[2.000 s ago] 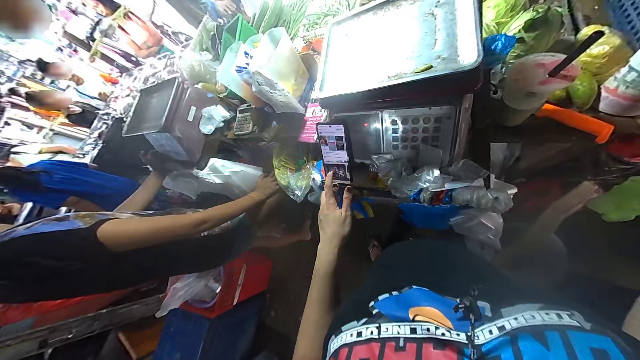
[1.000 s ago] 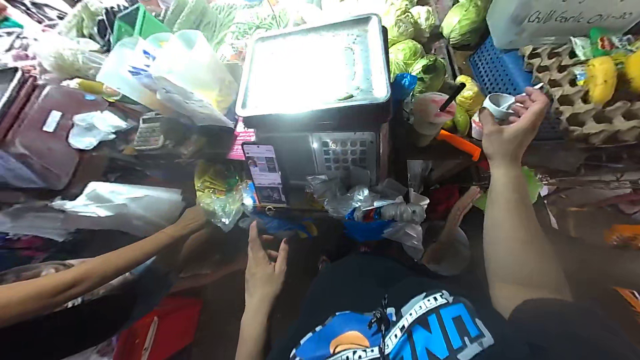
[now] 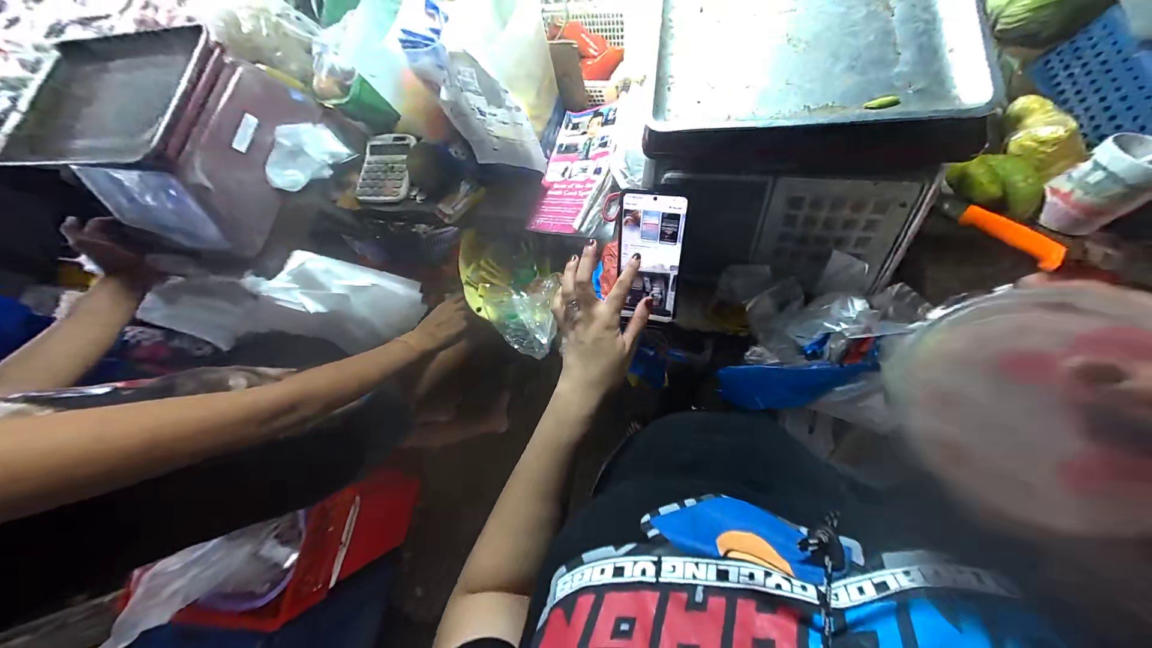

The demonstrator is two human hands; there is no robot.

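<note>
A smartphone [image 3: 652,256] with a lit screen leans upright against a metal-fronted box. Near its left edge is my left hand [image 3: 596,328], fingers apart, with the index fingertip over the screen. At the far right, very near the camera, a blurred clear plastic cup [image 3: 1017,396] with pink contents is raised; my right hand [image 3: 1116,373] seems wrapped around it, mostly blurred and hidden. A clear plastic bag [image 3: 522,315] with yellow-green contents lies left of my left hand, close to another person's hand.
Another person's arms reach in from the left, beside white plastic bags [image 3: 342,292]. A calculator [image 3: 385,168], a metal tray [image 3: 810,63], an orange-handled tool [image 3: 1012,236], a paper cup [image 3: 1102,180] and a blue basket [image 3: 1093,76] stand around. A red container [image 3: 382,522] is lower left.
My right hand, which held a small white cup a second ago, has left that spot. The pink-filled plastic cup has come up close to the camera. My left hand has moved up to the phone.
</note>
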